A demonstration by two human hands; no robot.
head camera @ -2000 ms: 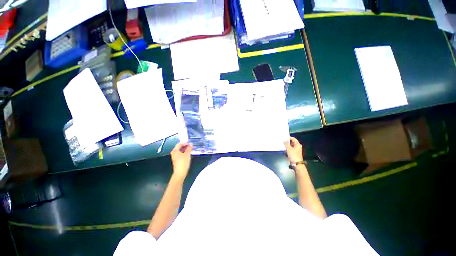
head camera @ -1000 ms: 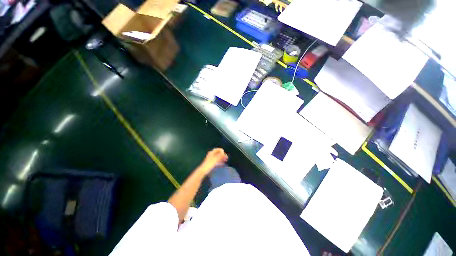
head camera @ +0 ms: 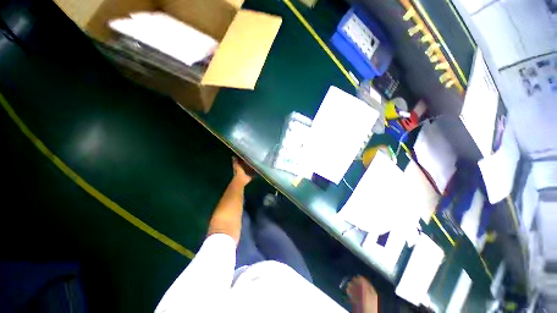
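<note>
My left hand [head camera: 242, 171] is at the front edge of the green-topped bench [head camera: 259, 104]; its fingers are partly hidden and whether it holds anything cannot be told. My right hand [head camera: 359, 287] is low in the picture under the bench edge, small and blurred, with its grip unclear. An open brown cardboard box [head camera: 241, 52] with white packets [head camera: 165, 36] inside sits at the upper left, left of the papers. White paper sheets [head camera: 343, 131] lie on the bench beyond my left hand, partly over a clear compartment tray [head camera: 292, 143].
A blue container [head camera: 361, 46], a yellow tape roll [head camera: 394, 110] and a red item [head camera: 415, 116] stand towards the bench's back. More white sheets [head camera: 382, 192] lie along the bench to the right. The dark green floor with a yellow line [head camera: 104, 198] is at left.
The view has swung left along the bench, and the cardboard box looks larger and closer. My hands have left the photo sheet; my left hand is now at the bench edge.
</note>
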